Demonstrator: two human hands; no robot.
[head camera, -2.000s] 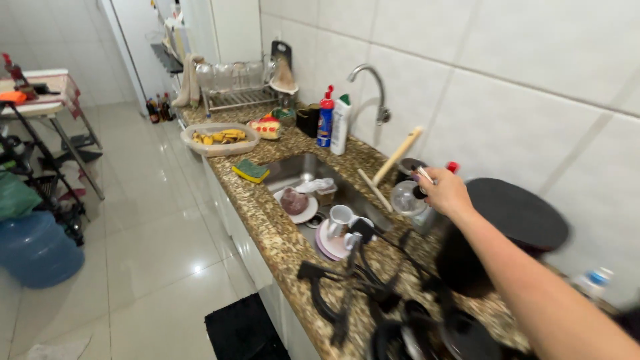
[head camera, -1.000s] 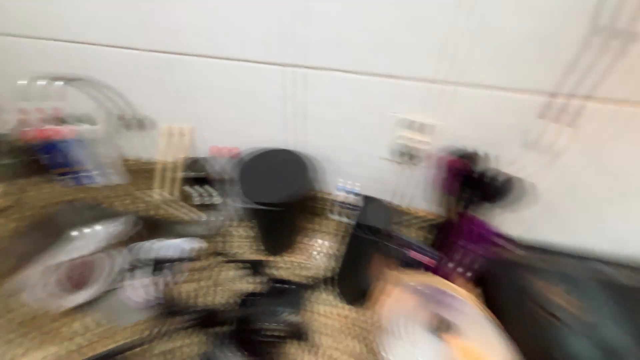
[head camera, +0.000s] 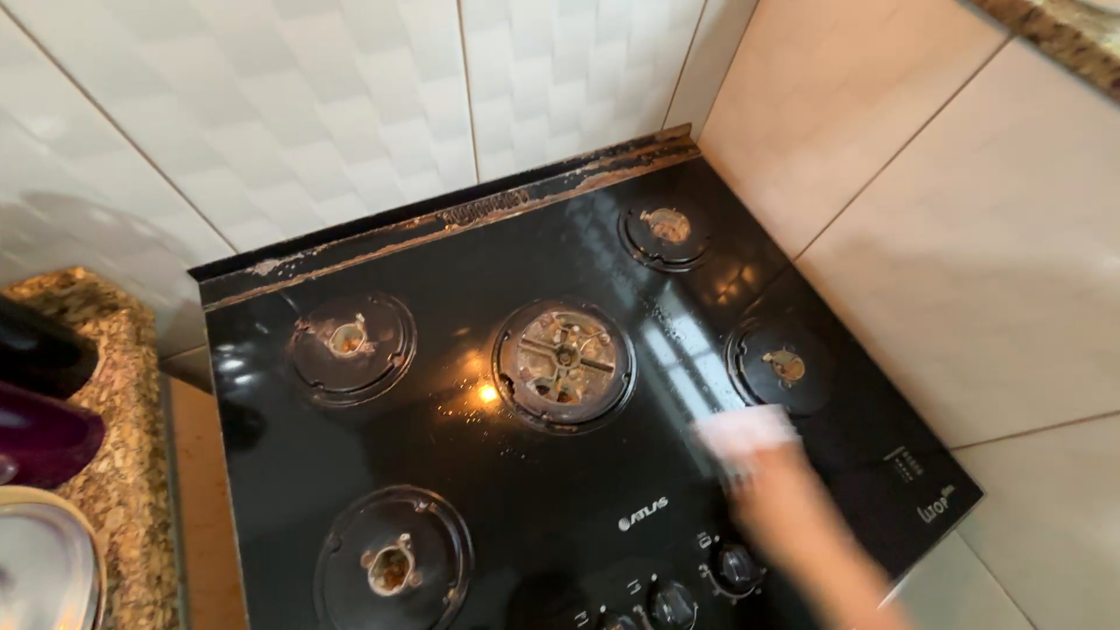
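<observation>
A black Atlas gas cooktop fills the middle of the head view, its burner caps and grates off. My right hand, blurred, holds a whitish cloth or pad against the glass, in front of the right front burner base. Left of it lies the large central burner, stained brown. Other burner bases sit at the back left, front left and back right. Black control knobs line the front edge. My left hand is out of view.
White tiled walls meet behind and right of the cooktop. At the left, a granite counter edge carries a purple object, a black object and a round metal lid or dish. Another granite edge shows at top right.
The view has swung from the sink and counter to the cooktop. My right hand, earlier over the counter by the sink, is now on the cooktop with the whitish cloth or pad.
</observation>
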